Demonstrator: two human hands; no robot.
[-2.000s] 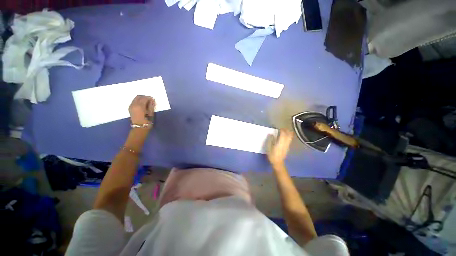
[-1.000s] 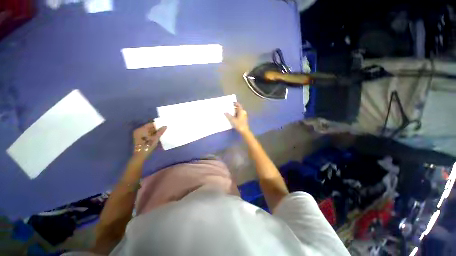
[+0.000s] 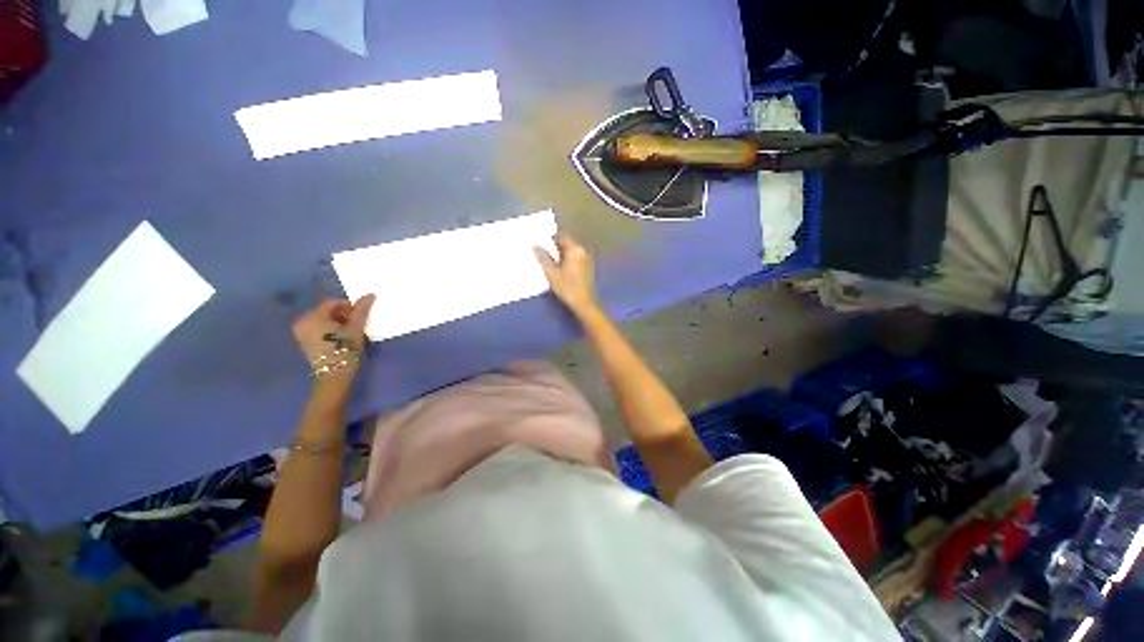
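A white cut piece (image 3: 445, 276) lies flat on the blue-purple table cover (image 3: 414, 182) in front of me. My left hand (image 3: 333, 332) pinches its lower left corner between thumb and finger. My right hand (image 3: 568, 267) holds its right end with thumb and fingers. A narrow folded white strip (image 3: 370, 113) lies beyond it. Another white piece or stack (image 3: 116, 326) lies at the left. The iron (image 3: 652, 163) rests at the right, untouched, its soleplate pointing left.
White loose pieces (image 3: 173, 13) and a light blue scrap (image 3: 334, 21) lie at the far edge. The iron's dark hose (image 3: 878, 148) runs off right. A wire hanger (image 3: 1039, 257) lies on pale cloth. Crates with dark and white pieces (image 3: 922, 433) stand on the floor at right.
The view has turned to the right. My left hand has left the piece at the left and now holds the near piece's left corner. My right hand remains at its right end.
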